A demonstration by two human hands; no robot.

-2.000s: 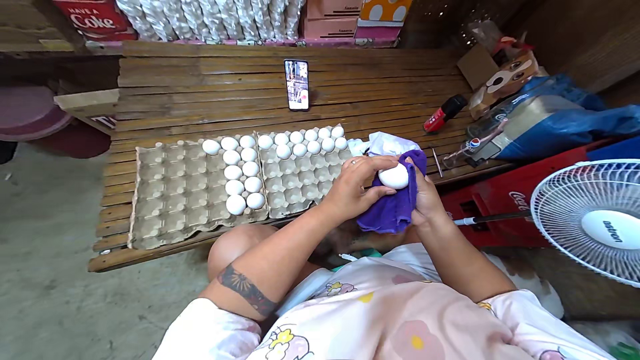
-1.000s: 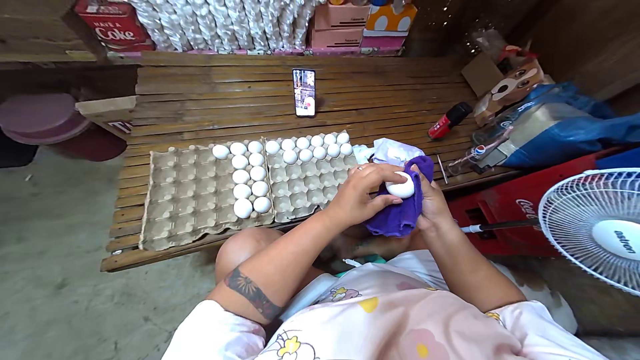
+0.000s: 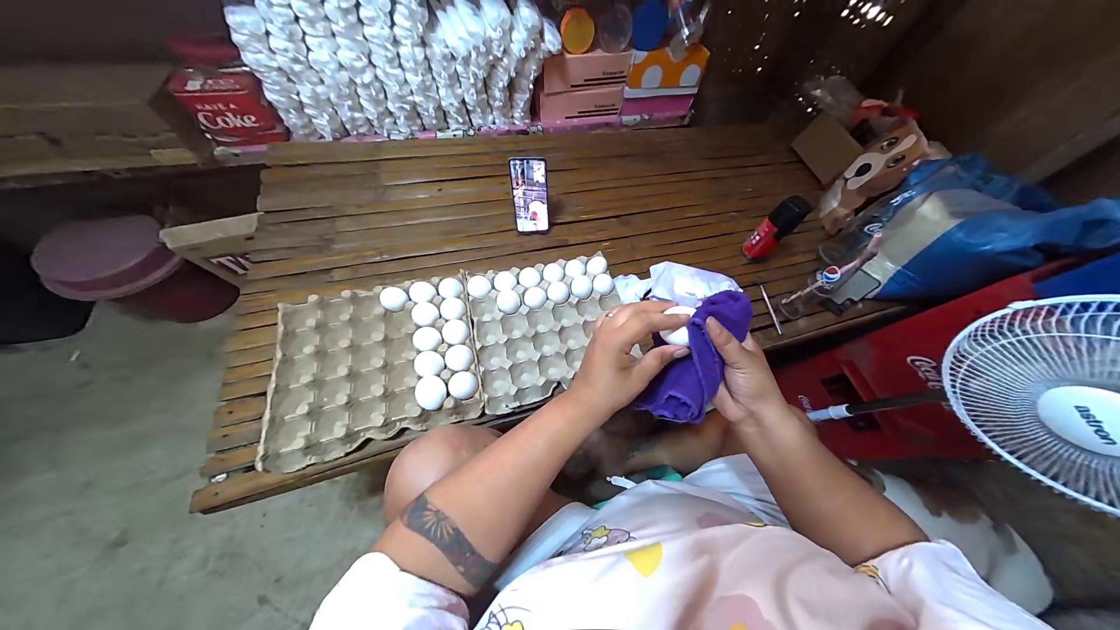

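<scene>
Between my hands is a white egg point(image 3: 676, 334). My left hand point(image 3: 623, 352) grips its near-left side with thumb and fingers. A purple cloth point(image 3: 691, 385) is bunched in my right hand point(image 3: 739, 363) and presses against the egg's right side. Left of my hands lie two grey pulp egg trays side by side on the slatted table. The left tray point(image 3: 337, 376) has white eggs in its right columns and one more at the top. The right tray point(image 3: 516, 350) has white eggs along its two far rows. A white plastic bag point(image 3: 687, 282) lies just beyond the cloth.
A lit phone point(image 3: 529, 197) stands on the bamboo table point(image 3: 394, 192) beyond the trays. A red bottle with a black cap point(image 3: 775, 229) and a blue plastic bag point(image 3: 962, 236) are at the right. A white fan point(image 3: 1050, 402) stands close by my right arm; an animal lies beneath.
The egg, more exposed two seconds ago, is now partly covered by the cloth and my fingers. Both hands remain together right of the trays. The eggs in the trays look unchanged.
</scene>
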